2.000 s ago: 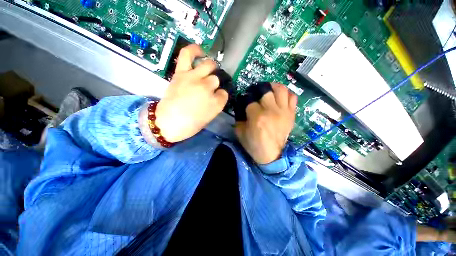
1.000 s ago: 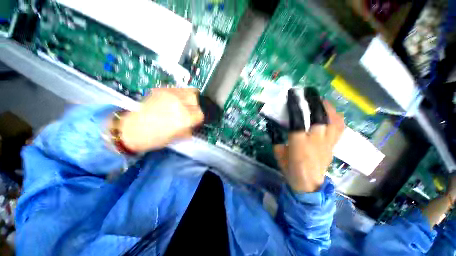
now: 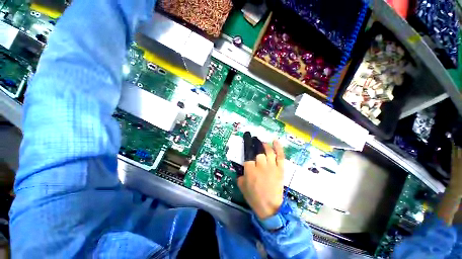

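My right hand, with black covers on some fingers, is over a green circuit board in the middle. Its fingertips are at the left end of a pale heatsink; whether they hold anything is hidden. My left hand is out of the picture. My left sleeve reaches up past the top edge. A second green board lies to the left, across a narrow gap, partly behind the sleeve.
Behind the boards are bins of copper-brown parts, red-purple parts and cream parts. Finned heatsinks with yellow edges stand on the boards. A metal rail runs along the near edge. Another person's arm is at right.
My left hand has left the near board edge and gone out past the top. The view has shifted, showing the bins. My right hand remains over the middle board.
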